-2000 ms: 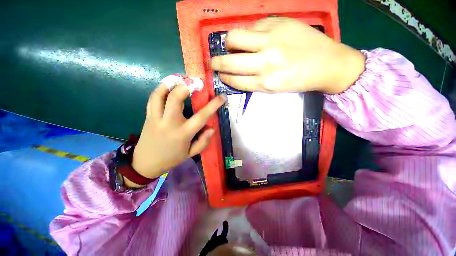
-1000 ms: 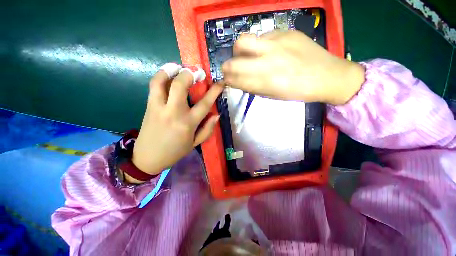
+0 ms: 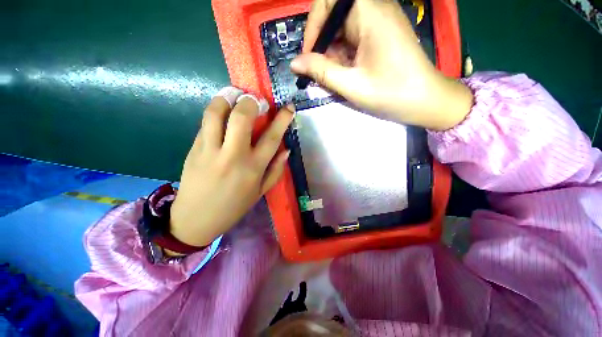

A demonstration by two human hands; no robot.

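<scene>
An opened black tablet (image 3: 419, 191) lies in an orange-red foam holder (image 3: 356, 247). Its shiny silver-white battery (image 3: 356, 158) fills the lower part, and the dark mainboard (image 3: 280, 62) is at the far end. My right hand (image 3: 376, 66) grips a slim black pen-like tool (image 3: 333, 26), its lower tip on or just above the mainboard area. My left hand (image 3: 224, 158), with white cots on two fingertips, rests at the holder's left side. Its index fingertip touches the tablet's left edge beside the battery's upper corner. My right hand hides part of the mainboard.
The glossy dark green bench (image 3: 119, 99) lies around the holder. A blue floor with yellow tape (image 3: 99, 199) shows at the left. A dark red band (image 3: 181, 245) and a black watch-like item (image 3: 152, 227) are on my left wrist. A small pale tip shows right of the holder.
My right hand now shows the black tool, held upright and slanting. The dark blue streak over the battery is gone from view. The holder has shifted slightly away from me; my left hand stays at its edge.
</scene>
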